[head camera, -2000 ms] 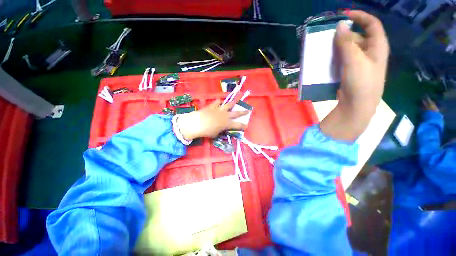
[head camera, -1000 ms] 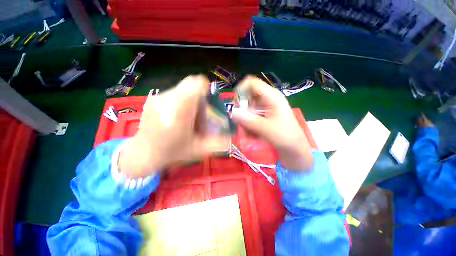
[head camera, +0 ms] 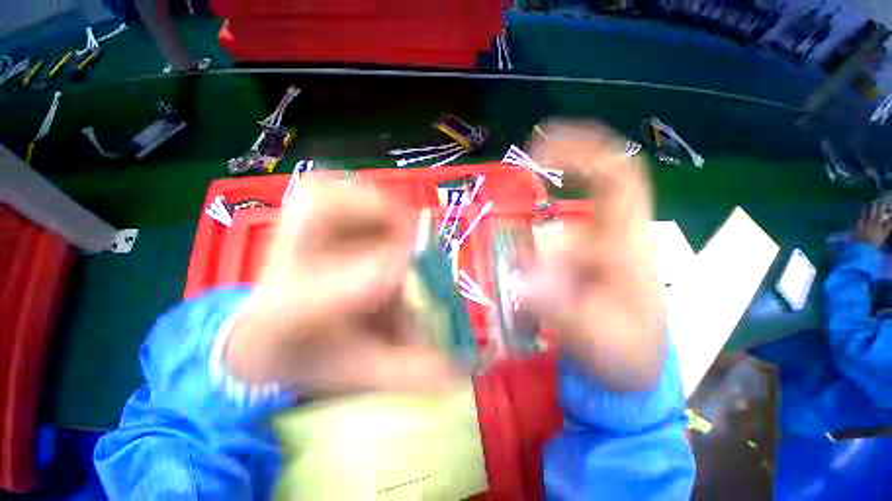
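Observation:
My left hand point(head camera: 337, 284) is blurred over the middle of the red compartment tray point(head camera: 227, 256). It holds a flat pack point(head camera: 445, 303) with a dark green face and a pale edge, tilted on end. My right hand point(head camera: 597, 264) is blurred to its right, with its fingers at a second thin, pale and green upright piece point(head camera: 506, 289), which looks like another pack. A small gap shows between the two pieces. White lead wires point(head camera: 471, 288) show behind them. A pale yellow sheet point(head camera: 381, 450) lies on the near part of the tray.
Wired packs point(head camera: 462, 133) lie spaced along the dark green bench point(head camera: 352, 108) behind the tray. Stacked red trays point(head camera: 362, 34) stand at the back, with more at left. Cream sheets point(head camera: 719, 294) lie at right, near a white rectangular object point(head camera: 796, 279). Another person's blue sleeve point(head camera: 861, 303) is at far right.
The right hand came down from the upper right, where it held up a pack, to the tray. The left hand lifted off the tray. Since one second ago the hands have moved slightly apart.

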